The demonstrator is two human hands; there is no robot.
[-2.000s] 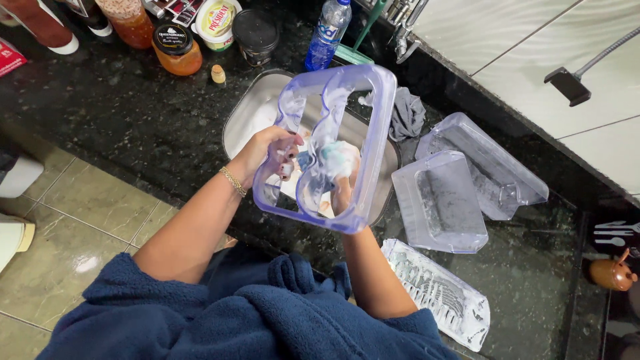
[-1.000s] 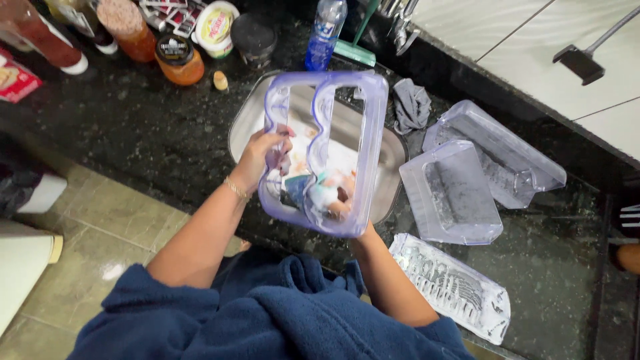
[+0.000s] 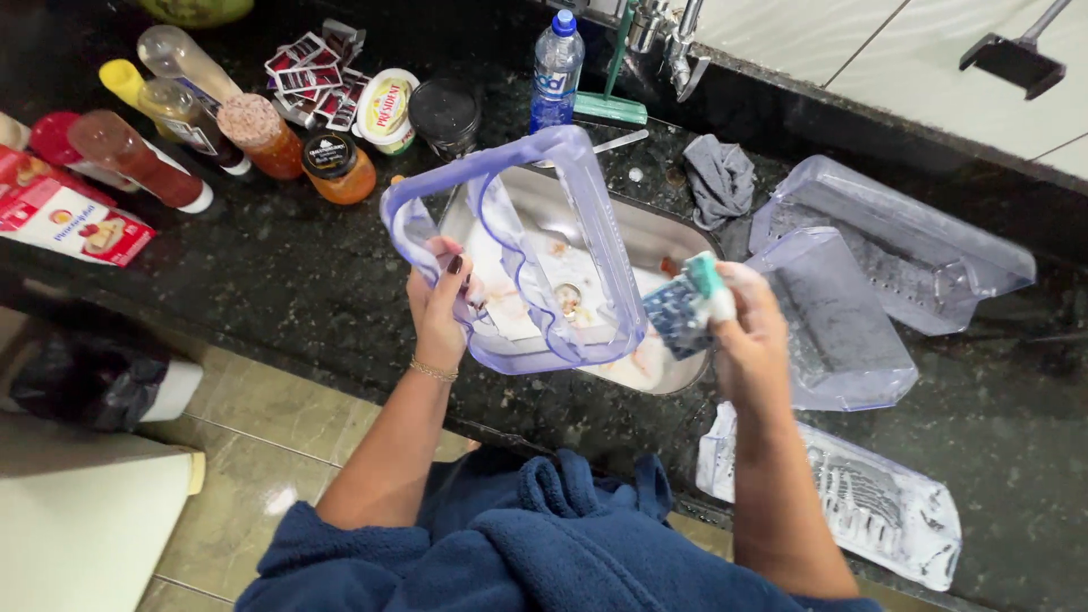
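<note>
My left hand (image 3: 444, 297) grips the left side of a clear, bluish plastic rack with wavy dividers (image 3: 608, 246), tilted above the steel sink (image 3: 659, 228). In my right hand (image 3: 748, 327), to the right of the rack, are a soapy green sponge (image 3: 703, 274) and a dark blue, wet piece that looks like a cloth or scouring pad (image 3: 676, 316). White foam and reddish food bits lie in the sink around the drain (image 3: 567, 297). Some foam clings to my right fingers.
Right of the sink lie two clear plastic bins (image 3: 841, 314) (image 3: 892, 238), a foamy clear tray (image 3: 875, 497) and a grey cloth (image 3: 719, 180). Behind stand a blue detergent bottle (image 3: 557, 76), a green squeegee (image 3: 610, 108) and the faucet (image 3: 680, 51). Jars (image 3: 338, 170) and bottles line the back left.
My right hand has come out from within the rack to its right side, bringing the sponge and dark piece into plain view. The left hand keeps hold of the rack, which has tilted.
</note>
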